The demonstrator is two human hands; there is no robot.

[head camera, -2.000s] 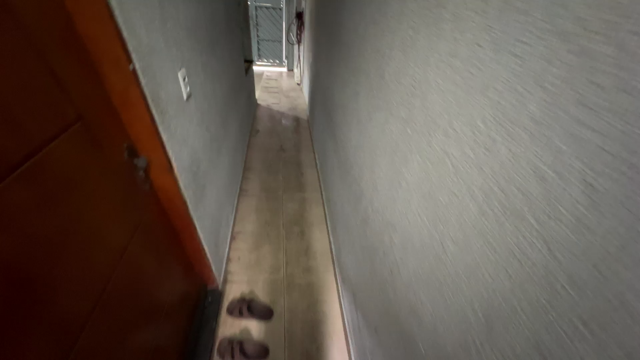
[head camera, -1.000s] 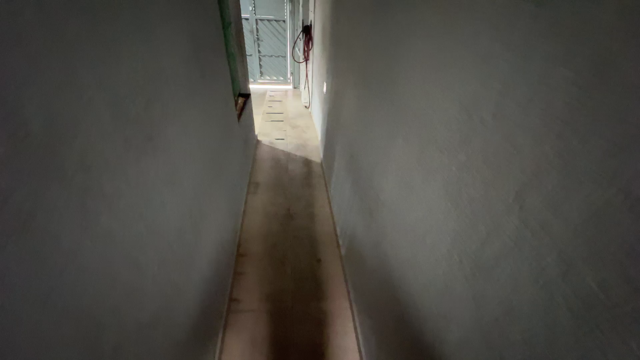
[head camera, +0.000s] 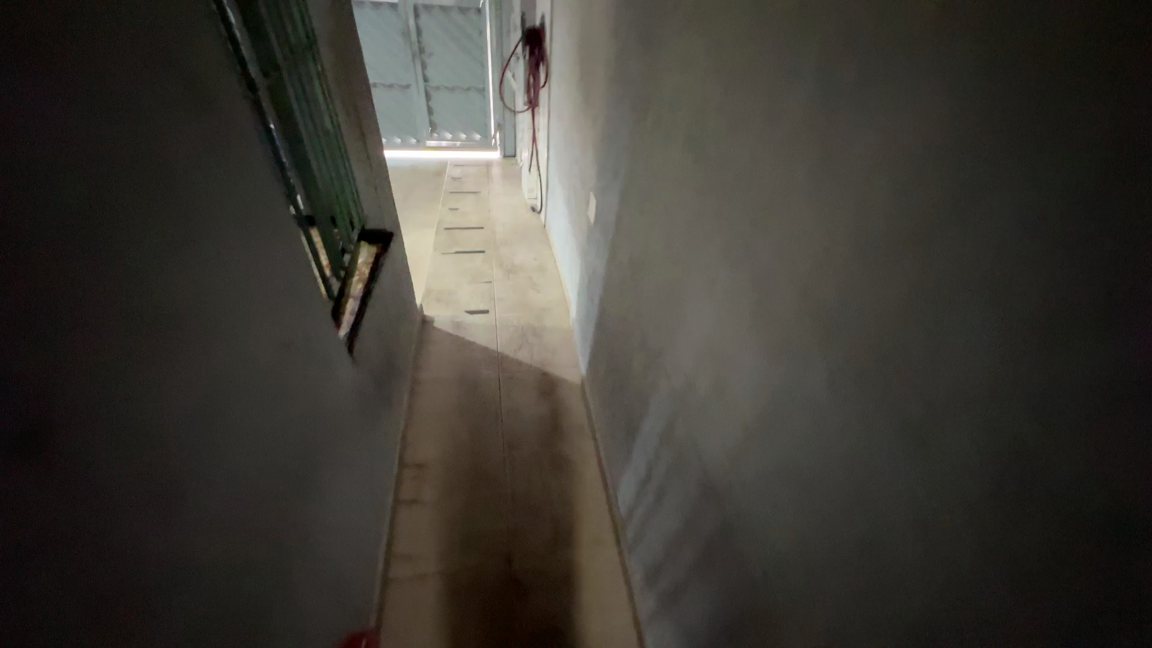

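Neither of my hands shows in the head view. A narrow passage with a tiled floor (head camera: 504, 432) runs straight ahead between two plastered walls. A small red thing (head camera: 362, 639), too cut off to tell what it is, shows at the bottom edge beside the left wall. Farther on, a red hose or cable (head camera: 535, 81) hangs in loops on the right wall, with one end reaching down near the floor.
The grey left wall (head camera: 225, 405) holds a window with green metal bars (head camera: 310, 135) and a dark-edged sill (head camera: 362, 283). The right wall (head camera: 810, 315) stands close. A metal gate (head camera: 432, 76) closes off the far end; dark slots (head camera: 463, 252) mark the floor before it.
The view has moved forward along the passage. The brown door and the pair of sandals seen two seconds ago are out of view, and the barred window, hose or cable and gate are nearer.
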